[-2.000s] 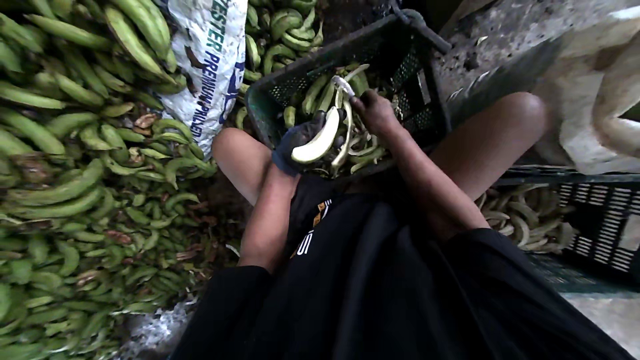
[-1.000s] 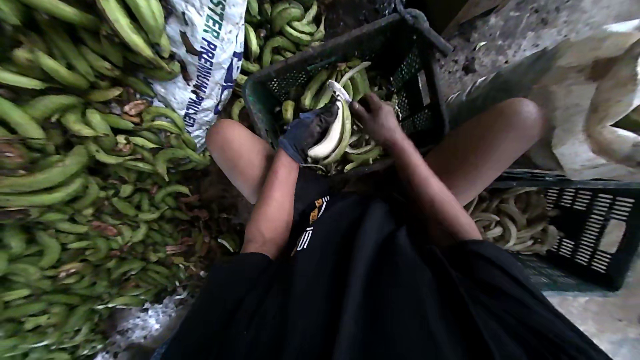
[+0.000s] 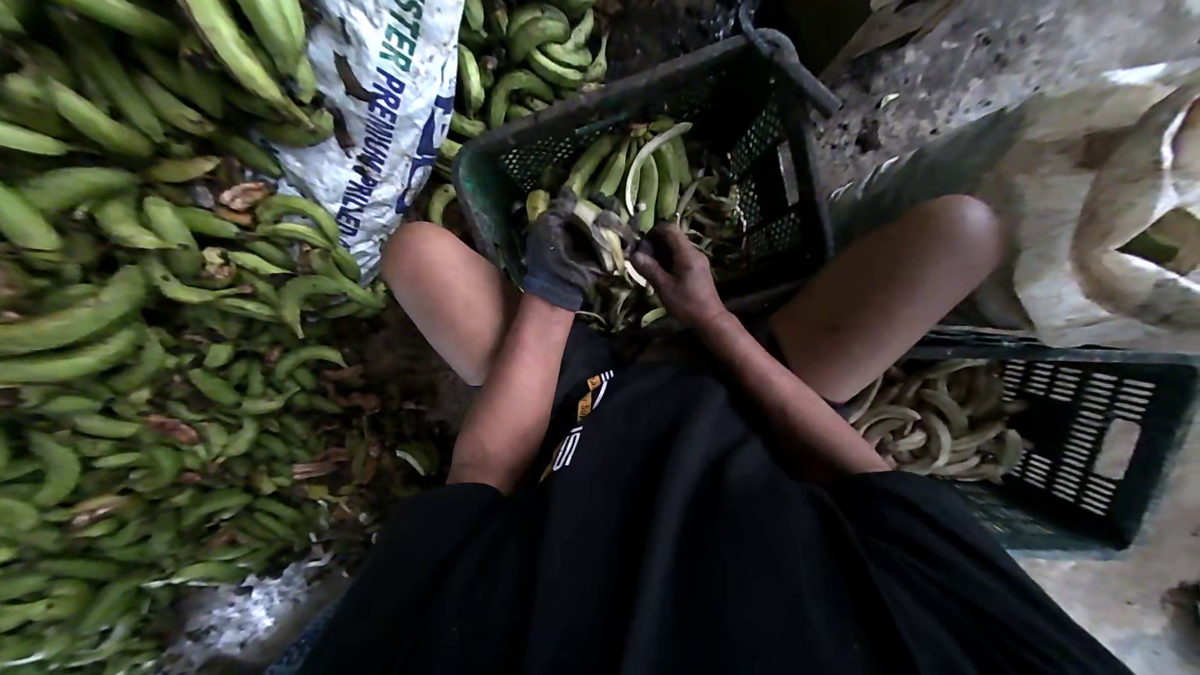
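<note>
My left hand, in a dark glove, is closed around a partly peeled green banana or plantain above the dark green plastic crate between my knees. Bare, my right hand has its fingertips at the fruit's right side, by a pale strip of peel; whether it grips the strip or a small tool cannot be made out. Unpeeled green fruit and loose peels lie in the crate beyond my hands. One long curved peel strip rests on top of that fruit.
Heaps of green bananas or plantains cover the floor at left, beside a printed white sack. Another crate at lower right holds peeled fruit. A large pale sack stands by my right knee. A bar crosses the near crate's far corner.
The long white peeled side of the fruit, plain two seconds ago, is now mostly turned out of sight in my gloved hand. My right hand has come lower, nearer my left.
</note>
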